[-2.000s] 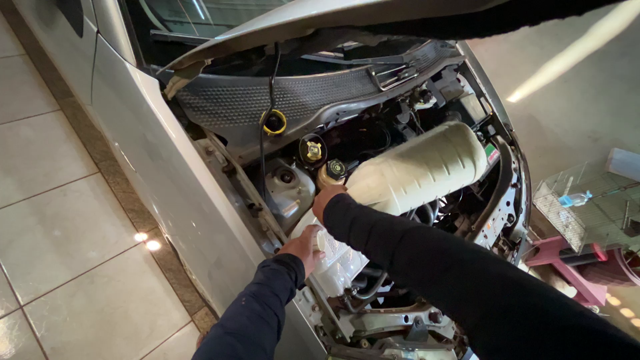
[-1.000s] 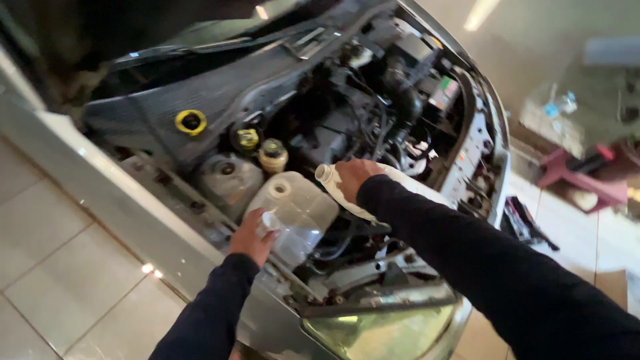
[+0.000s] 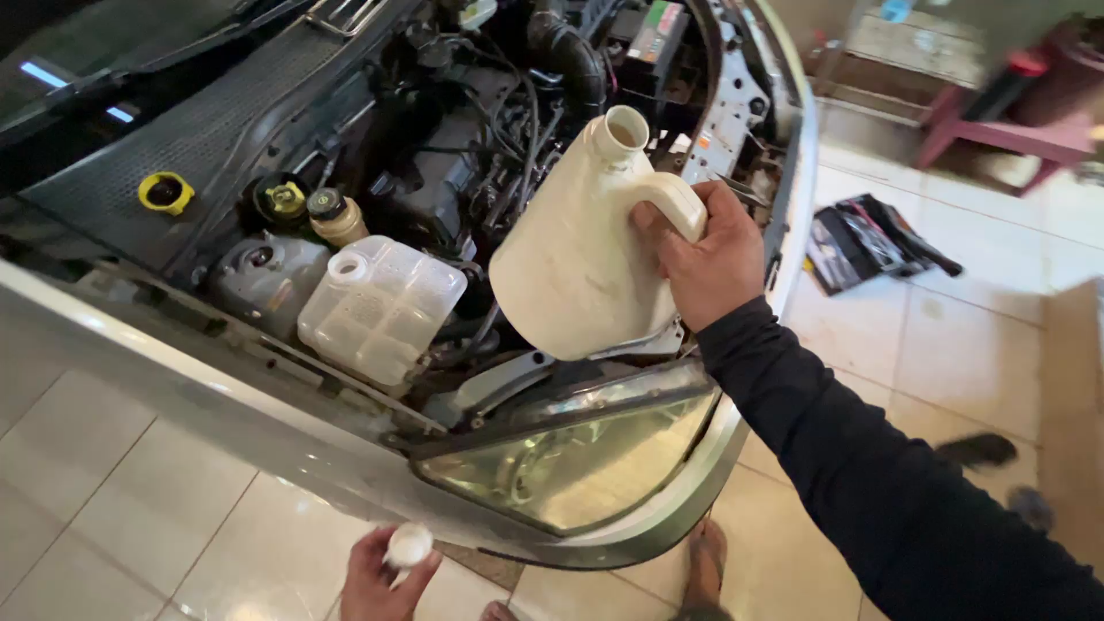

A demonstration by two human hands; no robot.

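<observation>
My right hand (image 3: 711,254) grips the handle of a cream plastic jug (image 3: 578,250), upright with its mouth uncapped, over the front of the engine bay. A small white cap (image 3: 409,545) is between the fingers of my left hand (image 3: 388,578), low in front of the car's fender. A translucent white plastic bottle (image 3: 384,302) with an uncovered neck lies in the engine bay, beside a grey-white reservoir (image 3: 272,280). Behind it are a brake fluid reservoir (image 3: 336,216) with a black cap and a yellow cap (image 3: 282,198). A yellow ring-shaped cap (image 3: 166,193) rests on the cowl.
The headlight (image 3: 578,457) and silver fender (image 3: 216,405) edge the bay. A battery (image 3: 651,43) sits at its far side. On the tiled floor lies an opened tool case (image 3: 871,241), near a maroon stool (image 3: 1000,129). A foot (image 3: 707,552) shows below the bumper.
The jug was tipped over the bay; it is now upright and farther right in my right hand. My left hand has left the translucent bottle and moved down, in front of the fender.
</observation>
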